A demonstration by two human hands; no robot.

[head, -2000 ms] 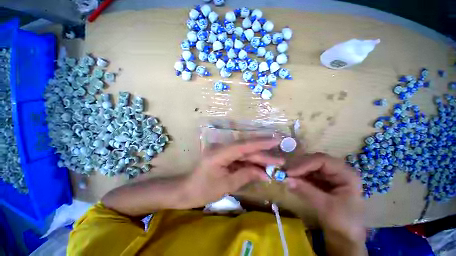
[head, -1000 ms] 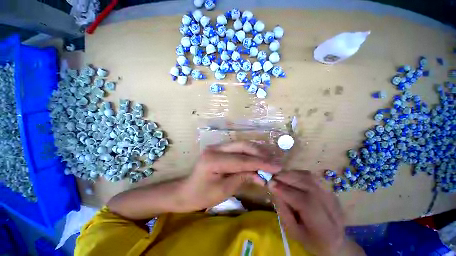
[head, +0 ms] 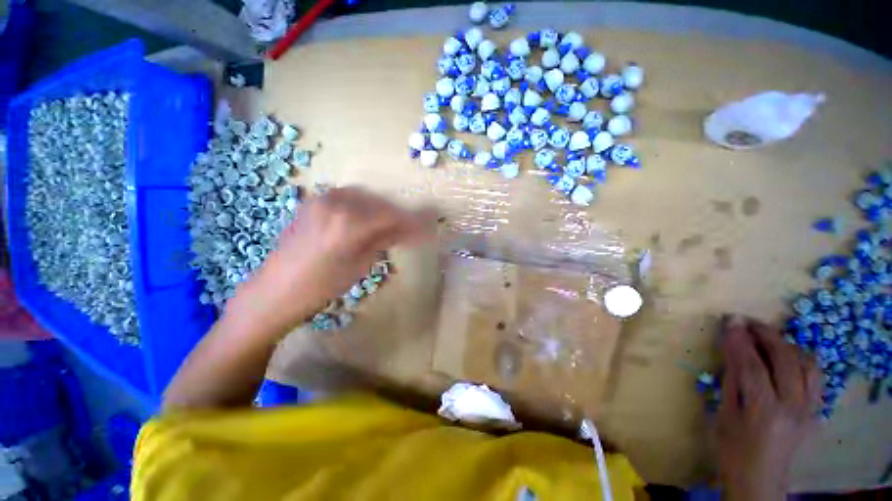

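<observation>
My left hand is blurred by motion over the right side of the heap of grey-green caps. It hides part of the heap, and whether it holds anything cannot be told. My right hand is low at the left edge of the heap of blue-and-white pieces, fingers bent down to the tabletop. Its fingertips' grip is hidden. Assembled pieces with white caps and blue ends lie in a cluster at top centre. The shiny work patch lies between my hands.
A white disc lies at the patch's right edge. A white squeeze bottle lies upper right. A blue bin full of caps stands far left. A white wad is at the near edge, beside a hanging white cord. A red stick is upper left.
My hands were together over the near table edge with a small piece between them. They have parted, left hand to the caps, right hand to the blue-and-white heap. The view has shifted left.
</observation>
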